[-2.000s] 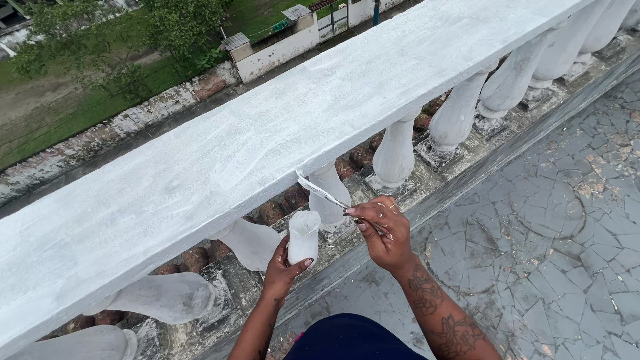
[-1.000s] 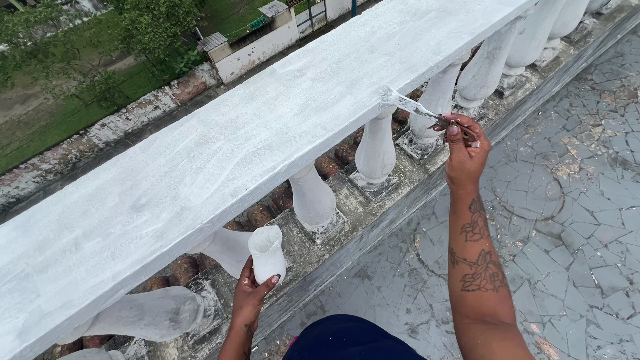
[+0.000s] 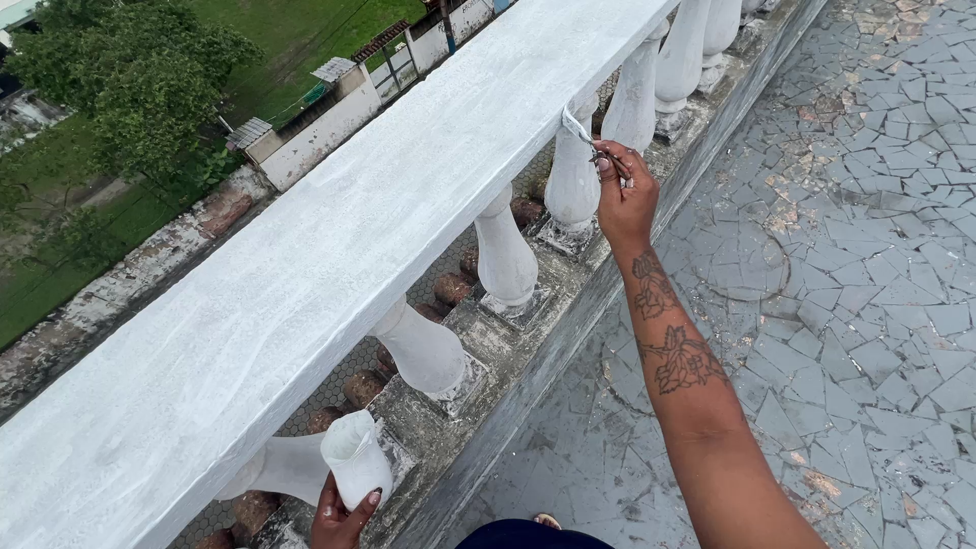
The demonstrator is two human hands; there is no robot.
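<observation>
My left hand (image 3: 345, 517) grips a white paint-coated cup (image 3: 357, 460) by its lower part, its mouth facing up, beside a leaning-looking baluster at the bottom. My right hand (image 3: 627, 183) holds a thin paintbrush (image 3: 577, 126), its bristles coated white. The brush tip touches the edge of the white balustrade handrail (image 3: 305, 252), at the top of a white baluster (image 3: 572, 179). The handrail runs diagonally from lower left to upper right and looks freshly white, with faint streaks. The brush's handle is largely hidden by my fingers.
Several more balusters (image 3: 505, 255) stand on a weathered concrete base (image 3: 496, 358). Rounded clay tiles (image 3: 364, 387) lie beyond them. A floor of broken grey tile (image 3: 877, 320) spreads at the right. Far below, past the handrail, are a wall (image 3: 324, 141), grass and a tree (image 3: 145, 84).
My right hand has moved with the brush farther up along the handrail, toward the upper right. The cup has stayed in my left hand. The view has shifted along the balustrade.
</observation>
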